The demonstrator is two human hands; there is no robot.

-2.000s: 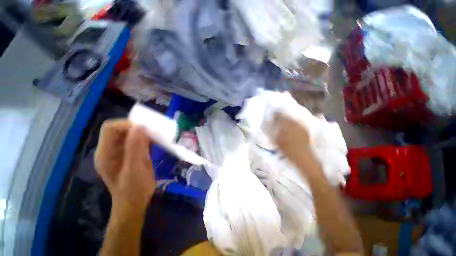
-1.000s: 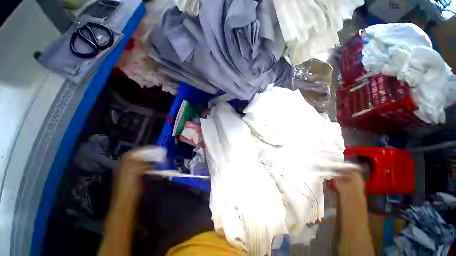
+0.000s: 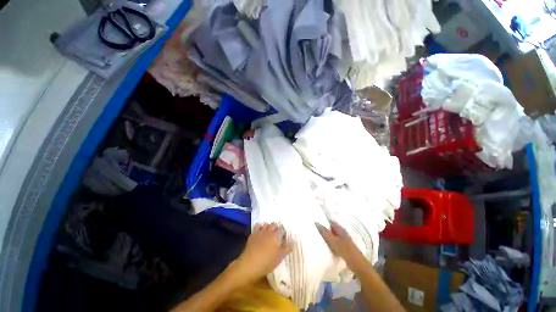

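A thick bundle of white pieces lies in front of me over the lap area, its many layered edges fanned toward me. My left hand rests on the near left part of the bundle, fingers curled over its edge. My right hand lies on the bundle to the right, thumb and fingers pointing in. I cannot tell whether either hand grips any layers. A narrow white strip lies over the near rim of the blue bin, left of the bundle.
Grey-blue pieces and cream pieces are heaped beyond the bundle. Black-handled scissors lie on the blue-edged table at left. A red crate with white cloth, a red stool and a cardboard box stand at right.
Both hands have come in from the sides onto the bundle. The white strip that was at my left hand now lies on the bin's rim. The view has shifted slightly.
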